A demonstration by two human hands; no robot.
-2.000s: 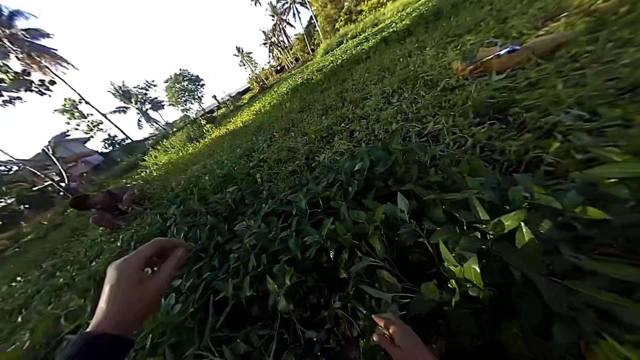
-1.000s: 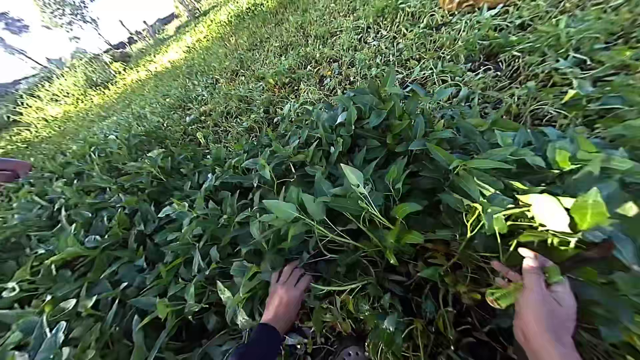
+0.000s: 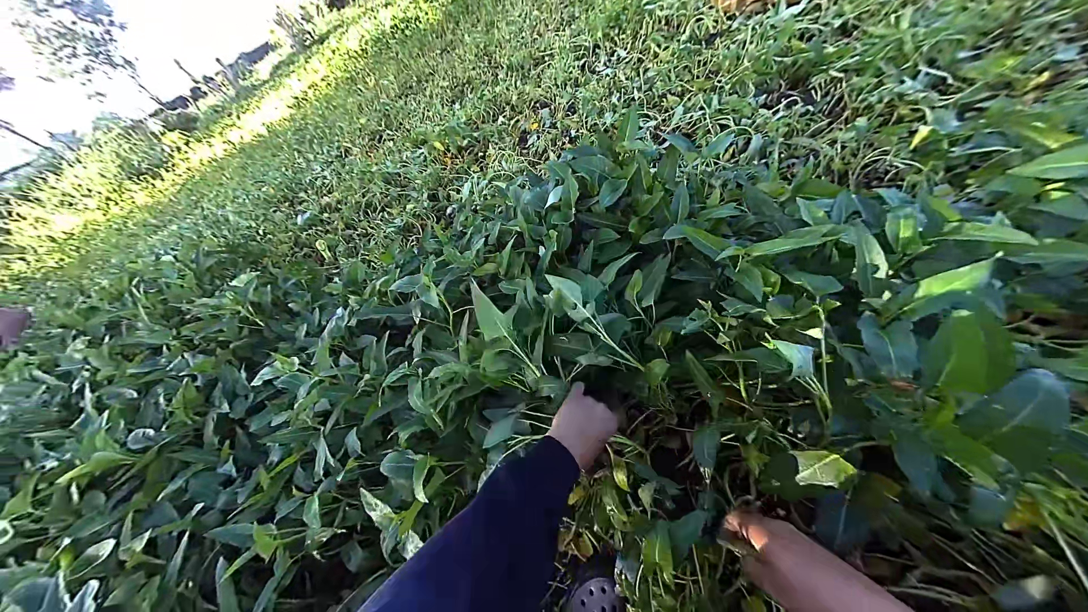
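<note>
Leafy green plants (image 3: 595, 297) with long pointed leaves fill the ground before me. My left hand (image 3: 585, 423), below a dark blue sleeve, is bent among the stems at the lower middle; leaves and shadow hide its fingertips, though it looks closed around stems. Low among the leaves to its right is my right hand (image 3: 741, 529), with its fingers mostly hidden in shadow. Whether it holds anything does not show. Thin stems and some yellowing leaves (image 3: 595, 510) lie between the two hands.
A perforated shoe (image 3: 595, 595) shows at the bottom edge. Low, thinner growth (image 3: 408, 127) covers the slope beyond the taller leaves. A brownish thing (image 3: 744, 5) is cut off at the top edge, and a reddish-brown thing (image 3: 12, 327) at the left edge.
My left hand has reached forward into the stems. My right hand, which held bright leaves at the right a second ago, is now low among the plants. The view has tilted down since the first frame.
</note>
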